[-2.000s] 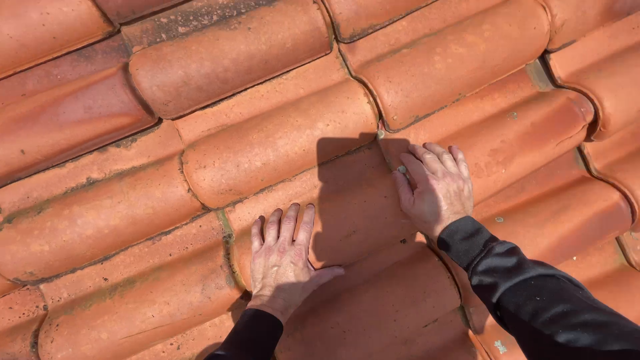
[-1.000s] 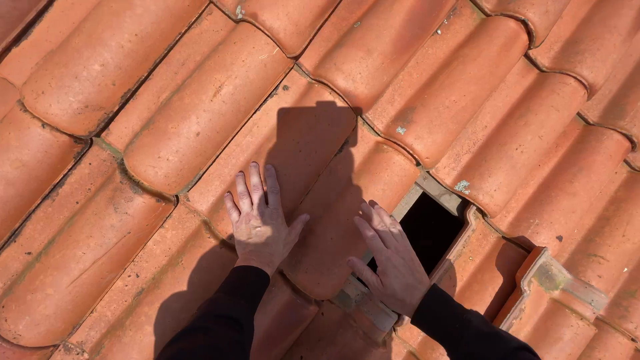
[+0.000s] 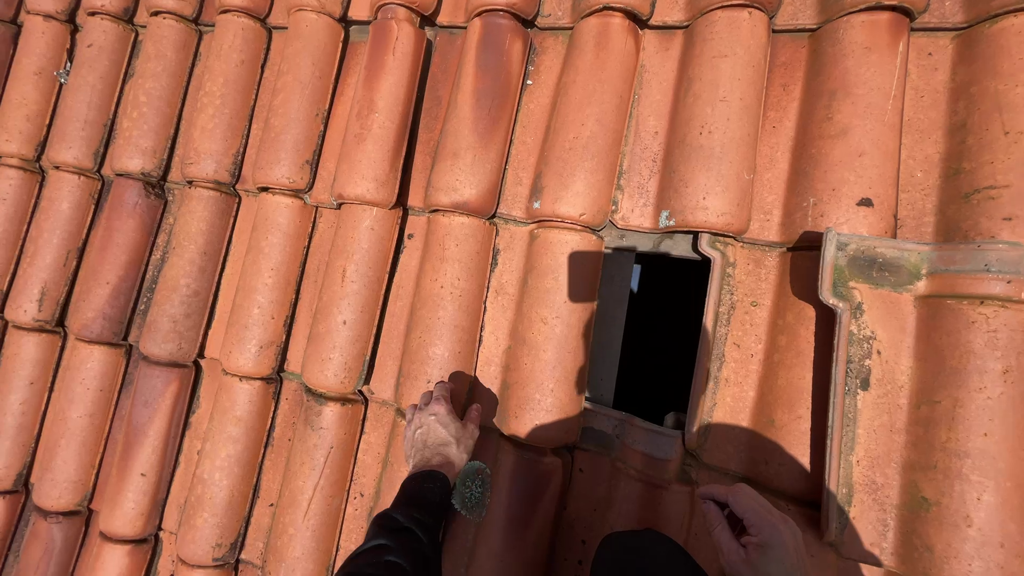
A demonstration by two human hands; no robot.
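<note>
Rows of orange clay roof tiles fill the view. My left hand [image 3: 440,432] rests with its fingertips at the lower edge of one clay roof tile [image 3: 448,296], fingers bent. Low at the right, in shade, is my right hand [image 3: 752,528], its fingers curled; whether something small is between them cannot be told. Between the two hands and higher up, a dark rectangular opening [image 3: 664,336] shows where no tile covers the roof. A tile [image 3: 548,328] borders the opening on its left, and another tile [image 3: 752,344] on its right.
A loose-looking clay tile [image 3: 960,384] lies on top of the others at the right, its edge raised. A grey strip [image 3: 612,328] shows inside the opening. A patch of lichen [image 3: 472,490] grows beside my left wrist.
The view has turned and takes in more roof. My right hand, at the opening's edge one second ago, is now below and right of it. My left hand is now bent at a tile's lower edge.
</note>
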